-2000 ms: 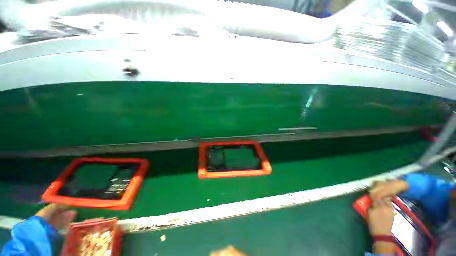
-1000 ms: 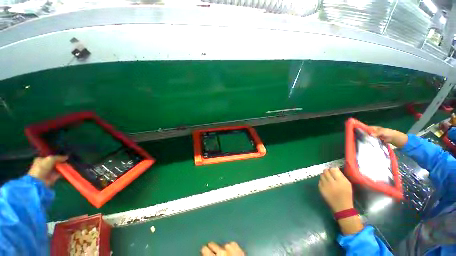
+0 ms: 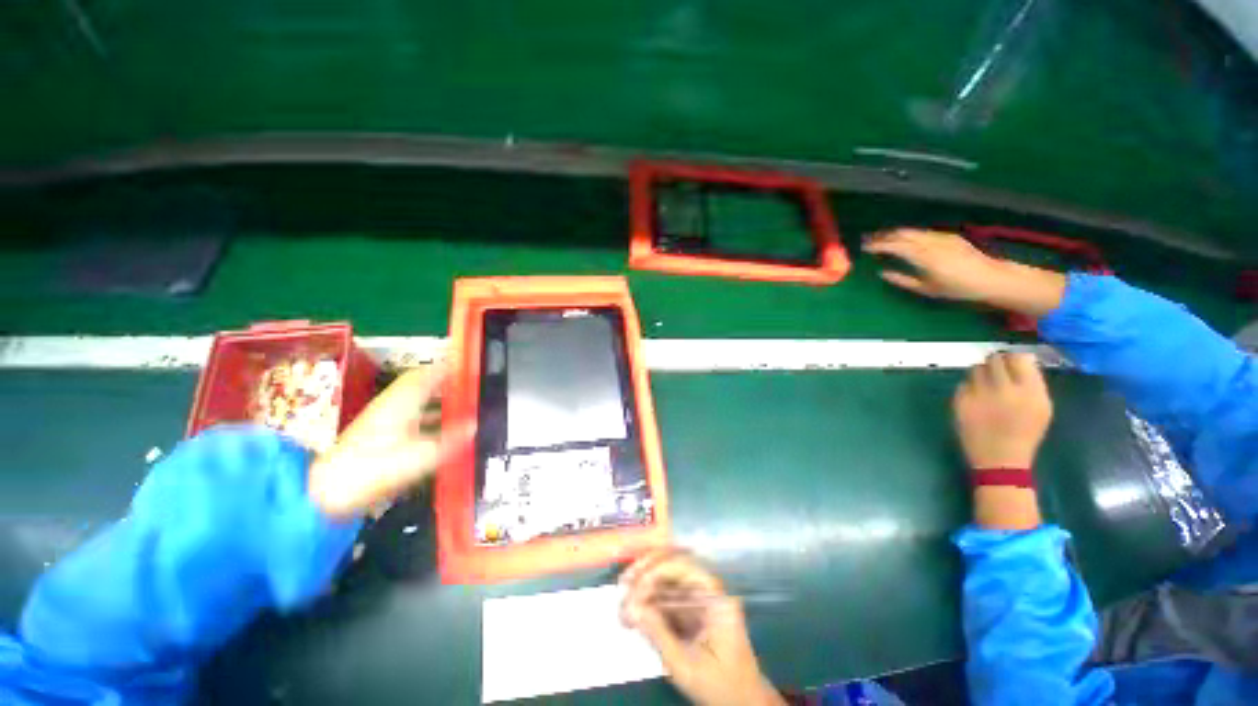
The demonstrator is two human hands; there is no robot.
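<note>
An open tablet unit (image 3: pixel 566 386) with a silver-grey rectangle and exposed electronics at its near end lies in a red-orange frame (image 3: pixel 541 563) in front of me. My left hand (image 3: pixel 393 439), blurred, holds the frame's left side. My right hand (image 3: pixel 690 618) is at the frame's near right corner, fingers curled around a thin, blurred shape that looks like tweezers. A white sheet (image 3: pixel 563 646) lies on the bench at the frame's near side, partly covered by my right hand.
A red bin (image 3: pixel 221 375) of small cream-orange pieces stands left of the frame. Another red-framed unit (image 3: pixel 738 269) and a dark flat panel (image 3: pixel 138 262) lie on the belt. At right, another person's hands (image 3: pixel 1004 414) reach over the bench and toward a further red frame (image 3: pixel 1028 237).
My left hand has brought the framed tablet from the belt side to the bench and turned it. My right hand has come fully into view. The neighbouring person's hands no longer hold a framed unit.
</note>
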